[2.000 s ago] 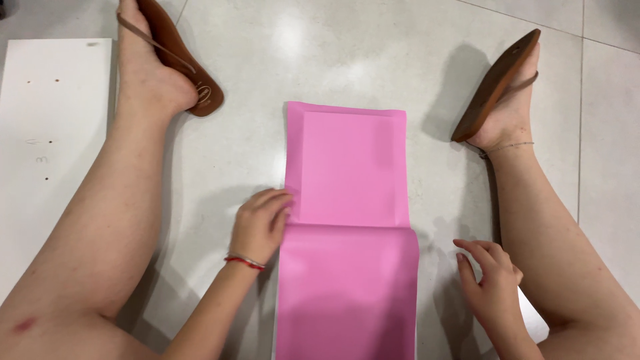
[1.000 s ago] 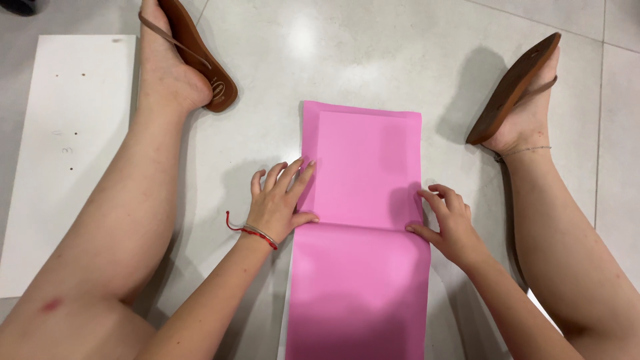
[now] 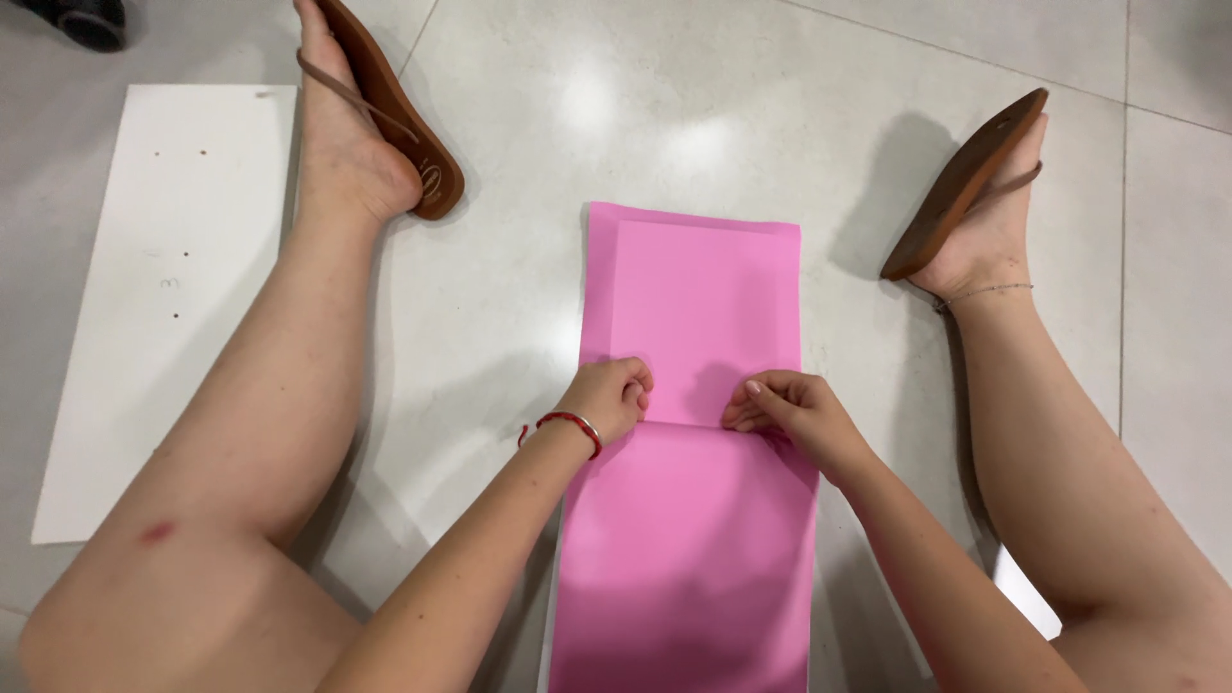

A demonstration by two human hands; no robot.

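Note:
A long pink sheet (image 3: 693,327) lies on the floor between my legs, with a raised crease or fold running across it. Its upper part shows the edges of a flat rectangular shape beneath. My left hand (image 3: 611,395), with a red cord and a silver bracelet at the wrist, has its fingers curled at the left end of the crease. At the right end, my right hand (image 3: 775,409) pinches the sheet at the crease between thumb and fingers. The lower part of the sheet runs down out of view, with a thin white edge showing along its left side.
A white board (image 3: 192,221) with small holes lies on the tiled floor (image 3: 500,125) at the left, partly under my left leg. My feet in brown flip-flops (image 3: 438,173) stand on either side. A dark object (image 3: 91,24) is at the top left corner.
Both hands have moved inward over the sheet from its side edges, and their fingers have curled at the crease. The right hand was off the sheet two seconds ago.

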